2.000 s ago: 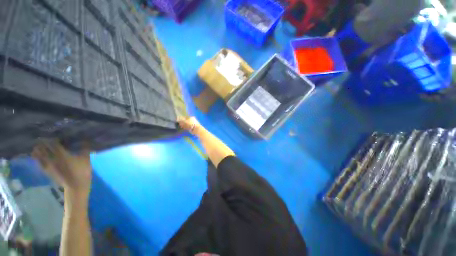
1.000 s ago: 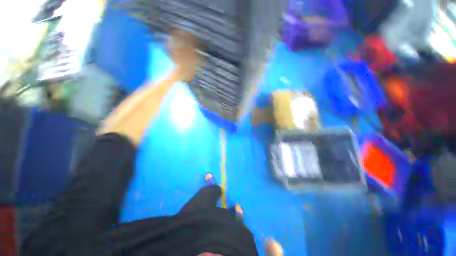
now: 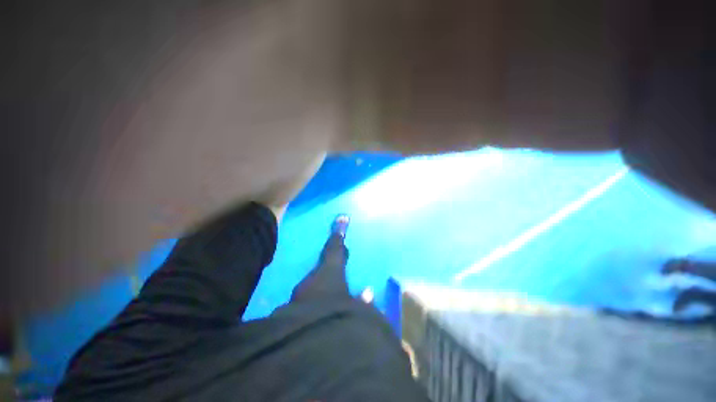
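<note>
A very large, blurred, skin-toned shape fills the left and top of the view, right in front of the lens. It looks like my left hand (image 3: 235, 102), above a black sleeve (image 3: 228, 255). Its fingers cannot be made out, nor whether it holds anything. My right hand cannot be picked out. A crate with slatted lattice walls (image 3: 459, 369) stands at the lower right, cut off by the lower edge. Its top looks grey and pale, and no hand is seen touching it.
The blue floor (image 3: 392, 251) shows in the middle, with bright glare and a pale line (image 3: 542, 224) running across it. My foot (image 3: 340, 225) is near the centre. Dark, unclear shapes (image 3: 691, 286) lie at the right edge.
The view has swung away from the grey lattice stack and the bins. My left hand is off the stack, and a blurred skin-toned shape now covers the upper view.
</note>
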